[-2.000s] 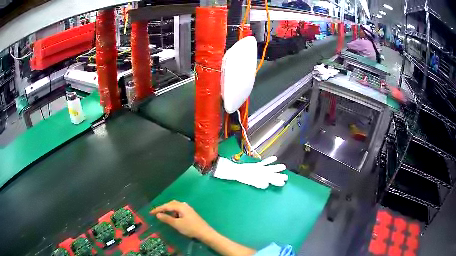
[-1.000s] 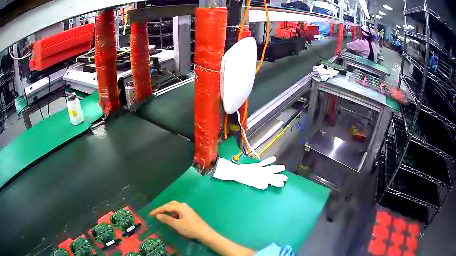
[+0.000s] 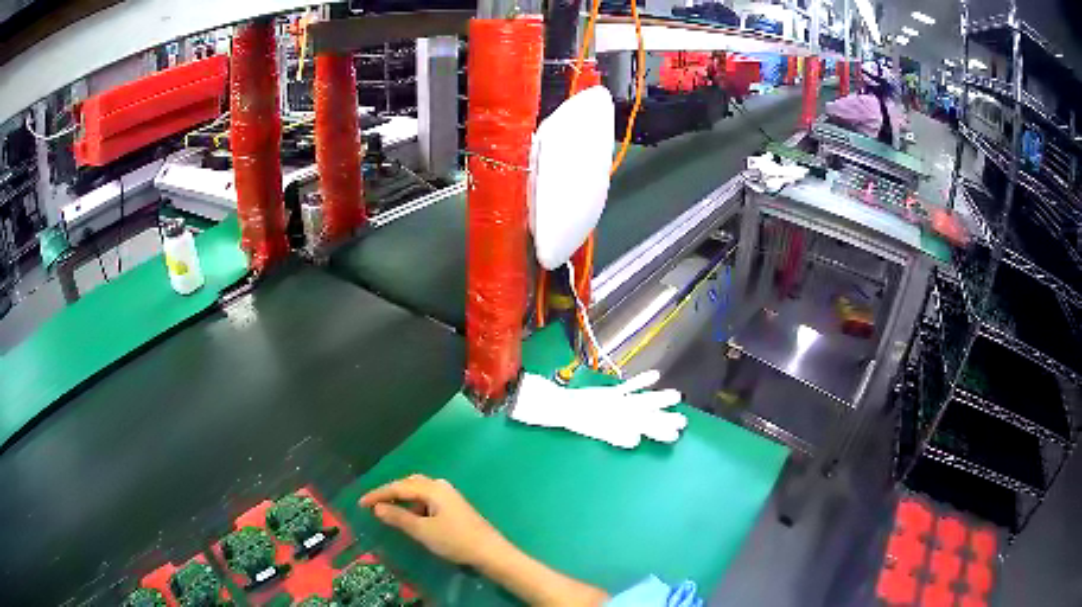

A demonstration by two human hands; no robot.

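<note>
My bare right hand (image 3: pixel 430 517) reaches in from the bottom, with a light blue sleeve at the wrist. It rests at the left edge of the green mat (image 3: pixel 593 504), fingers loosely bent and pointing left, and holds nothing. Left of it, at the bottom left, a clear blister tray with red pockets (image 3: pixel 311 577) holds several green circuit boards (image 3: pixel 294 517), cut off by the lower edge. Two of them show a white label at the side. My left hand is not in view.
A white glove (image 3: pixel 599 409) lies flat on the mat beside a red-wrapped post (image 3: pixel 498 213). A white oval panel (image 3: pixel 572 178) hangs there. The dark conveyor (image 3: pixel 237 379) runs behind the tray. A bottle (image 3: pixel 182 259) stands far left. Wire racks (image 3: pixel 991 285) and red trays (image 3: pixel 937 557) are at right.
The view has shifted very slightly. My right hand and the boards have not visibly moved.
</note>
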